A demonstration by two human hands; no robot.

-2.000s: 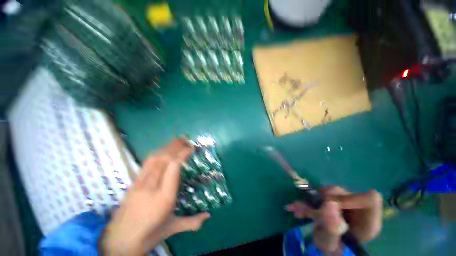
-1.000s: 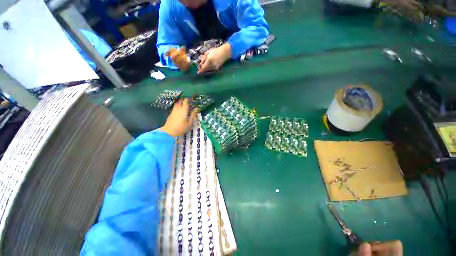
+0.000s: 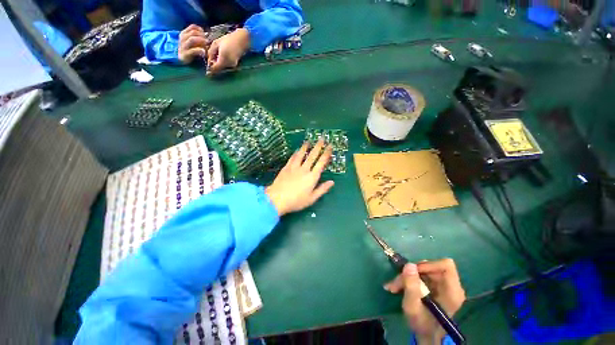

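My right hand [image 3: 435,293] holds a soldering iron [image 3: 399,259], its long thin tip pointing up and left over the green mat. My left hand [image 3: 297,182] reaches across with fingers spread and lies on a flat green PCB panel [image 3: 339,145], partly covering it; whether the fingers grip it cannot be told. A fanned stack of green PCB panels [image 3: 253,138] stands just left of that panel. The white component sheet [image 3: 152,195] lies under my left sleeve, with a second sheet [image 3: 248,290] partly beneath it.
A tan pad [image 3: 404,182] with silvery scraps lies right of centre, a tape roll [image 3: 396,114] beyond it. A dark soldering station [image 3: 495,128] with cables stands at right. Separate panels [image 3: 150,112] lie at far left. Grey layered material [image 3: 47,195] stands at left. Another person's hands [image 3: 226,50] work opposite.
My left hand has moved from the far panels left of the stack to the flat panel right of it. The panel earlier under my left hand no longer shows on the near mat. The view has shifted.
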